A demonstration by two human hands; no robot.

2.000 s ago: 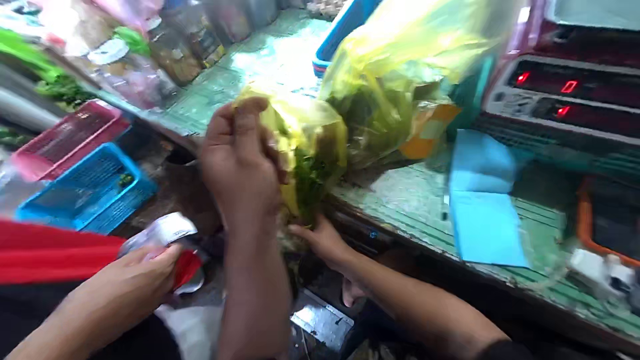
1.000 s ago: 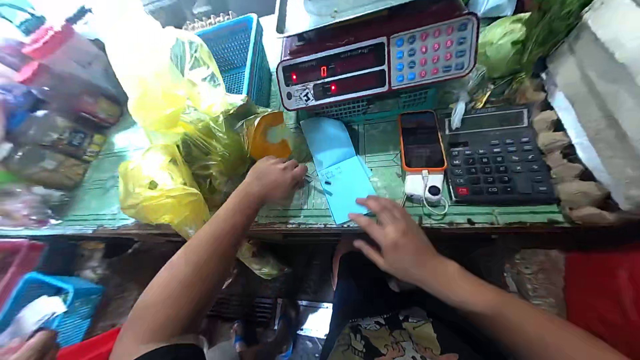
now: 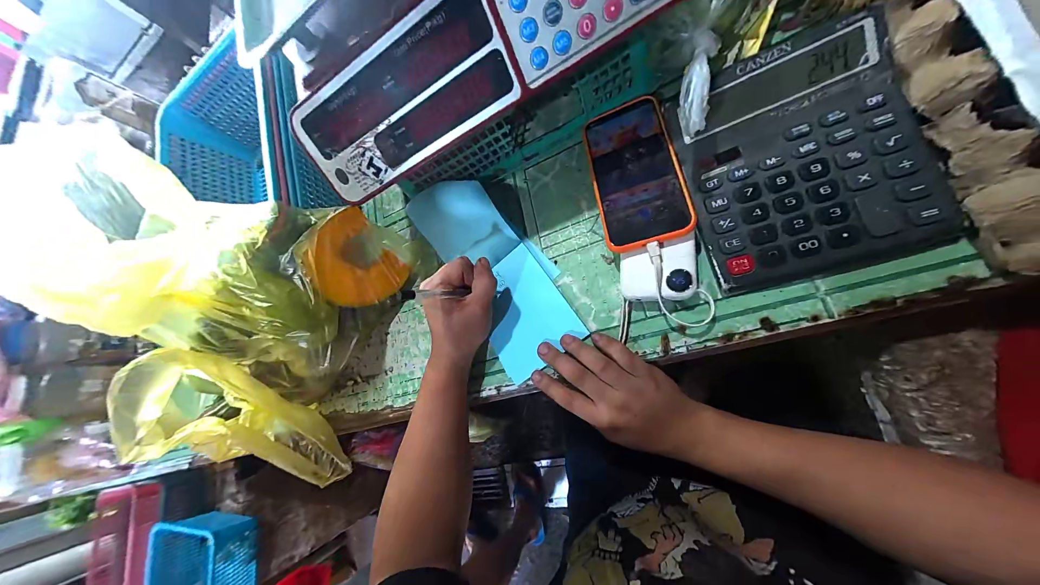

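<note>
My left hand [image 3: 459, 309] holds a pen [image 3: 439, 293] between thumb and fingers, over the left edge of an open light-blue paper pad [image 3: 536, 313]. My right hand [image 3: 617, 394] is palm down with its fingers spread, fingertips on the pad's lower right edge. The pad's upper leaf [image 3: 463, 219] lies folded back on the green counter. Left of the pen stand filled yellow plastic bags [image 3: 236, 301], with an orange piece of produce [image 3: 353, 260] seen through thin plastic. Right of the pad are an orange-cased phone [image 3: 640, 175], a cabled white device [image 3: 658, 272] and a desk calculator [image 3: 812, 171].
A digital scale [image 3: 414, 89] stands behind the pad, with a blue plastic basket [image 3: 215, 130] to its left. Egg trays [image 3: 967, 138] edge the right side. The green counter's front edge [image 3: 861, 301] runs below my hands. Another blue basket [image 3: 203, 548] is at lower left.
My left hand, first up at the yellow bag, has come to the blue pad and now shows a pen. My right hand has moved from the bag onto the pad's edge. The view has swung right.
</note>
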